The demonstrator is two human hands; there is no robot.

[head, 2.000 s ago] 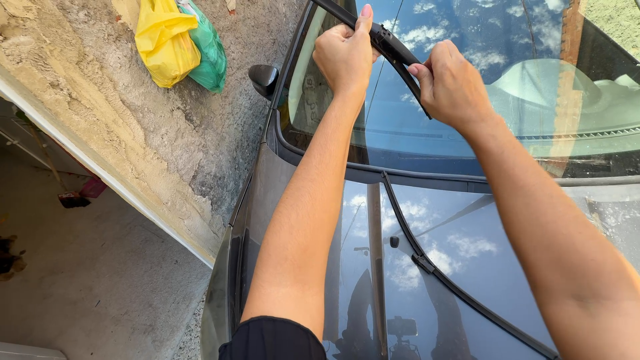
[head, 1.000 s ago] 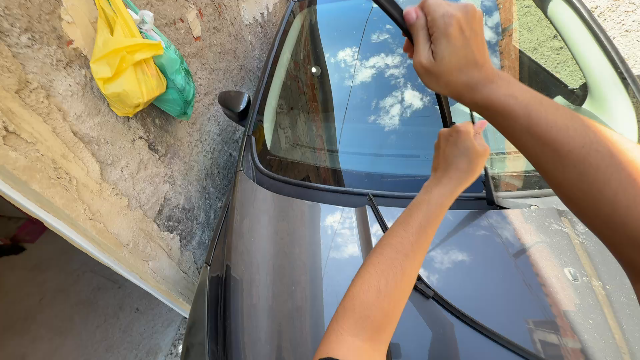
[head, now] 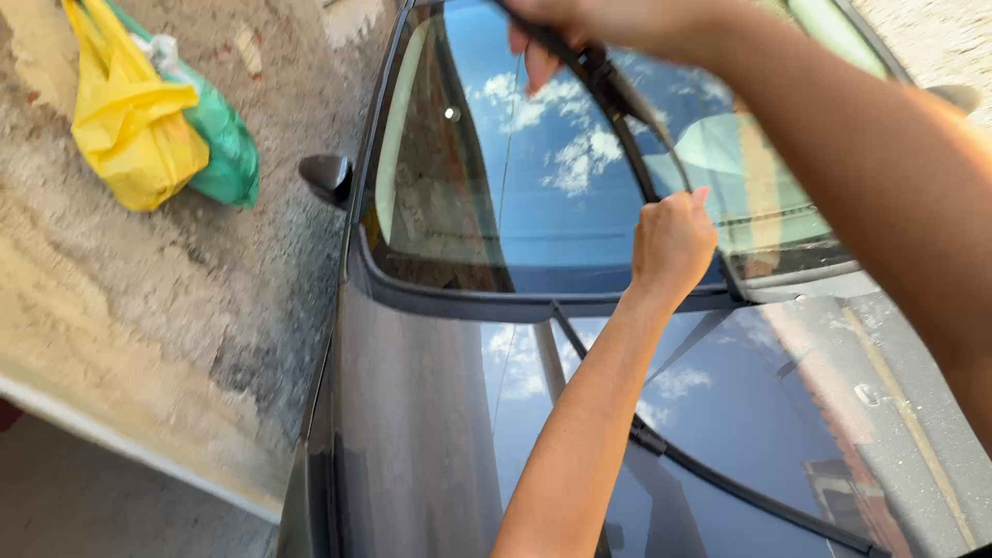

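My left hand (head: 674, 236) is closed around the lower part of a black windshield wiper blade (head: 632, 147), above the base of the glass. At the top edge, my right hand (head: 558, 27), blurred and partly cut off, holds the blade's upper part, with some fingertips hanging below it. Between my hands, a dark connector (head: 601, 74) joins the blade and a thin wiper arm (head: 670, 143), which runs down beside my left hand. The car's windshield (head: 566, 225) lies behind them. A second black wiper blade (head: 744, 484) extends diagonally over the hood, partly behind my left forearm.
The grey car's glossy hood (head: 418, 418) reflects sky and clouds. A side mirror (head: 325, 177) juts toward a rough wall (head: 256, 256). Yellow (head: 139, 139) and green (head: 229, 159) plastic bags hang at upper left. A pale edge (head: 155, 457) crosses the lower left.
Two seconds ago my left hand was on the upper part and my right lower down; now my right is above and my left below. The blade has stayed in my hands.
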